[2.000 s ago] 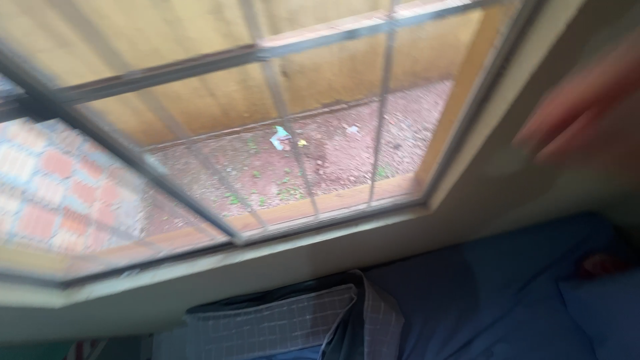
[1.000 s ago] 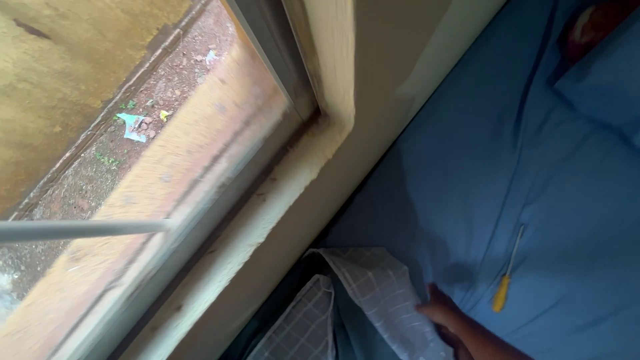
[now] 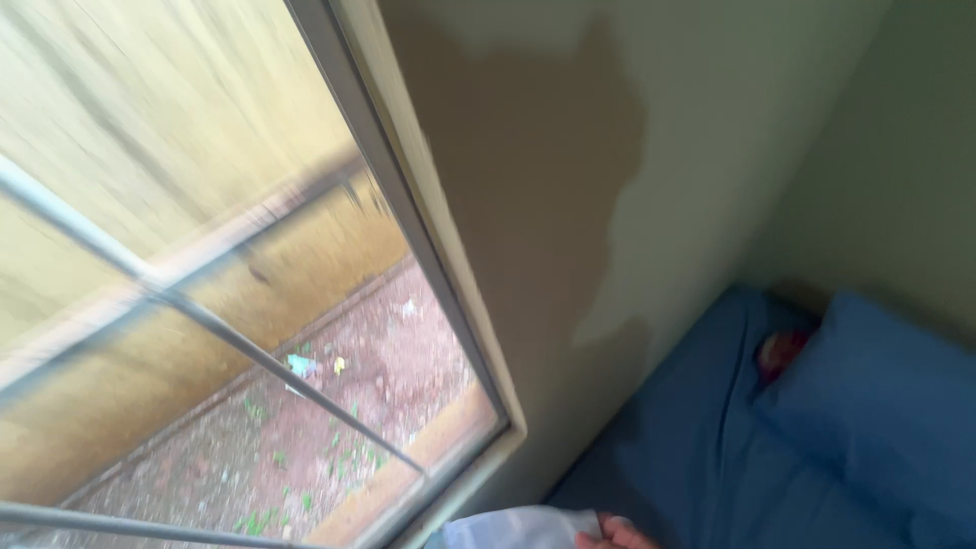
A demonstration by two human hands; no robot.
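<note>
At the bottom edge of the head view, the fingers of my right hand (image 3: 616,532) close on the edge of a pale cloth (image 3: 522,528). The cloth lies near the lower corner of the window frame, and most of it is cut off by the picture's edge. Only the fingertips show; the rest of the hand is out of frame. My left hand is not visible.
A window frame (image 3: 435,267) with metal bars (image 3: 229,332) fills the left, with bare ground and a yellow wall outside. Beside it is a wall (image 3: 694,152) with a brown patch. A blue-sheeted bed (image 3: 686,450) holds a blue pillow (image 3: 892,412) and a partly hidden red object (image 3: 784,352).
The view has swung strongly. A second ago my right hand was on the grey checked cloth on the bed, and a yellow-handled screwdriver lay beside it; the screwdriver is now out of view.
</note>
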